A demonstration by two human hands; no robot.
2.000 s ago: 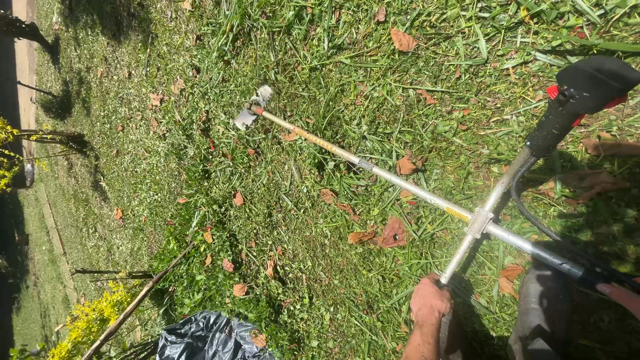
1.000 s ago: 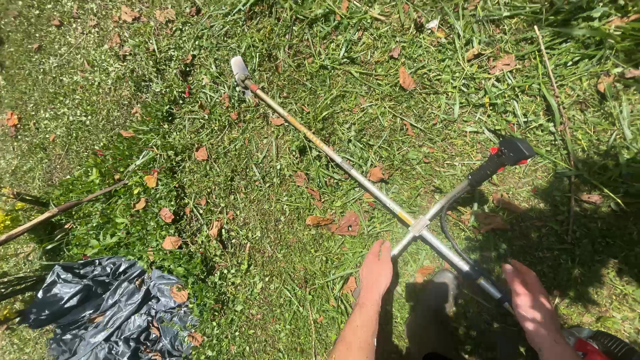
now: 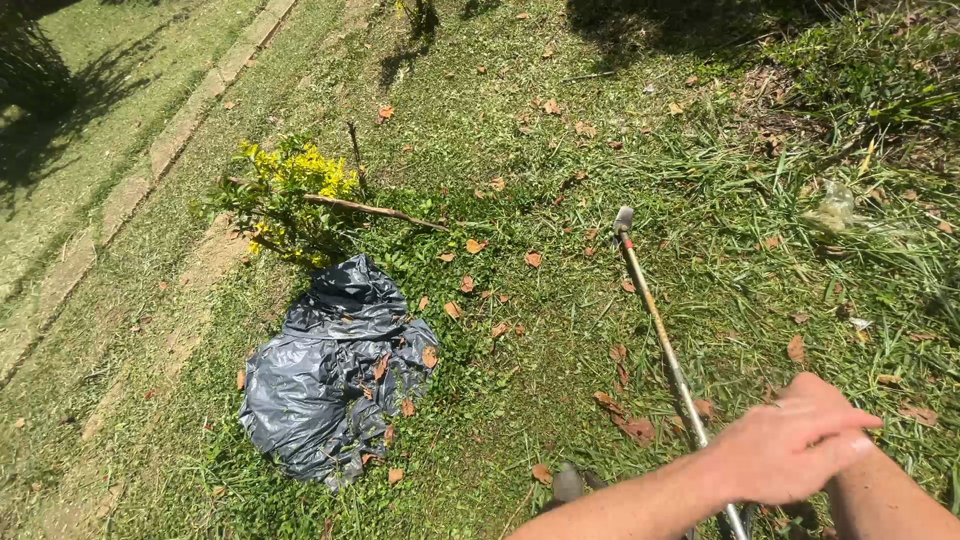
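Observation:
My left hand (image 3: 787,454) reaches in from the bottom and lies across my right wrist, its thumb and one finger pointing right. My right hand (image 3: 810,388) is mostly hidden behind it; only a small part shows above. Below and beside the hands, the long metal shaft of a trimmer (image 3: 667,345) slants over the grass, its upper part passing under my left forearm. At the shaft's far end is a grey guard or head (image 3: 623,219), close to the ground. The trimmer's handle is out of view or hidden.
A crumpled black plastic bag (image 3: 322,382) lies left, with dry leaves on it. Beyond it stand a yellow-leaved shrub (image 3: 307,172) and a bare stick (image 3: 375,210). A narrow kerb (image 3: 165,146) crosses the upper left. Clear plastic (image 3: 834,206) lies at right; a shoe tip (image 3: 568,484) shows below.
My left hand was on the handle bar two seconds ago. One second ago both hands were apart near the trimmer; now they are together, left over right. The view has turned strongly.

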